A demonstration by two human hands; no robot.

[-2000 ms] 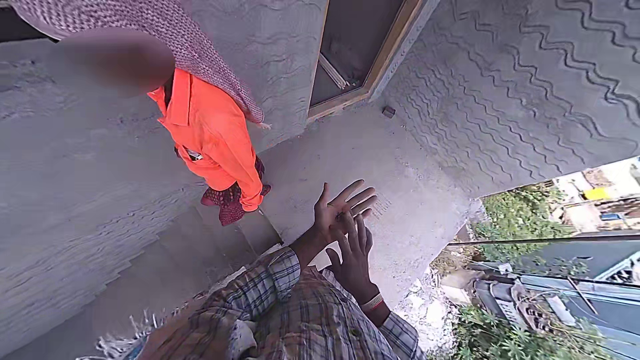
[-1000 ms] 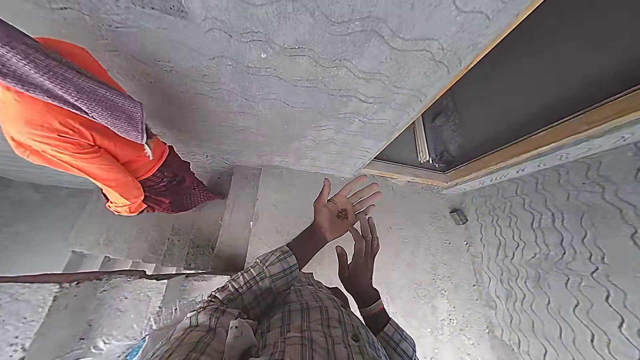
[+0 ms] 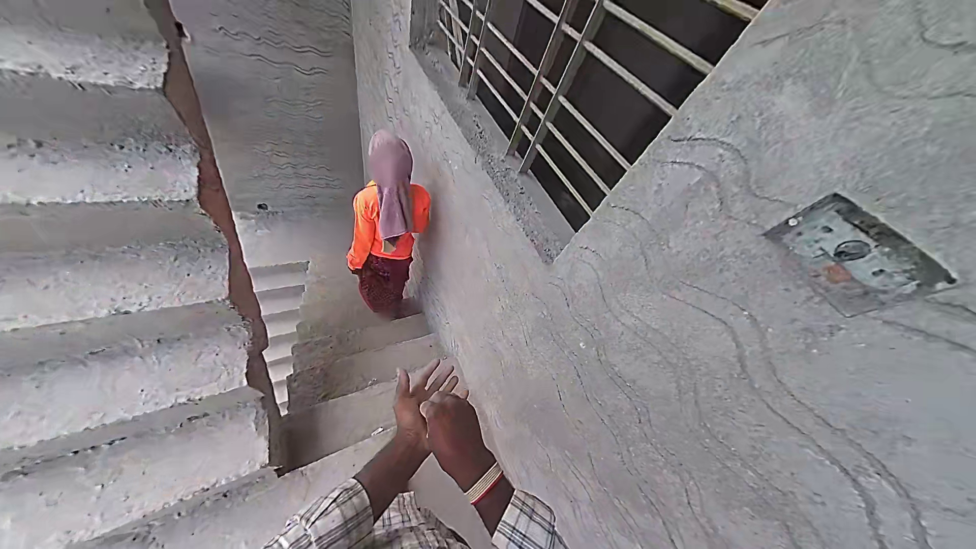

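My left hand [image 3: 414, 408] is held up low in the middle of the view, palm up with its fingers spread. Over its palm lies my right hand [image 3: 451, 428], its fingers curled and pressed against it, with a banded bracelet [image 3: 485, 483] at the wrist. Whatever lies in the left palm is hidden behind the right hand. Both arms wear checked sleeves. Concrete steps [image 3: 343, 415] run down beyond the hands.
A person in an orange top [image 3: 367, 225] and a head cloth stands lower on the stairs, back turned. Rough concrete stair edges [image 3: 137, 374] rise at left. At right are a plastered wall [image 3: 610, 366], a barred window [image 3: 549, 91] and a recessed electrical box [image 3: 858, 255].
The view has swung from the landing to the stairs. The person in orange is now further down. My right hand has closed over the left palm, where small dark bits showed a second ago.
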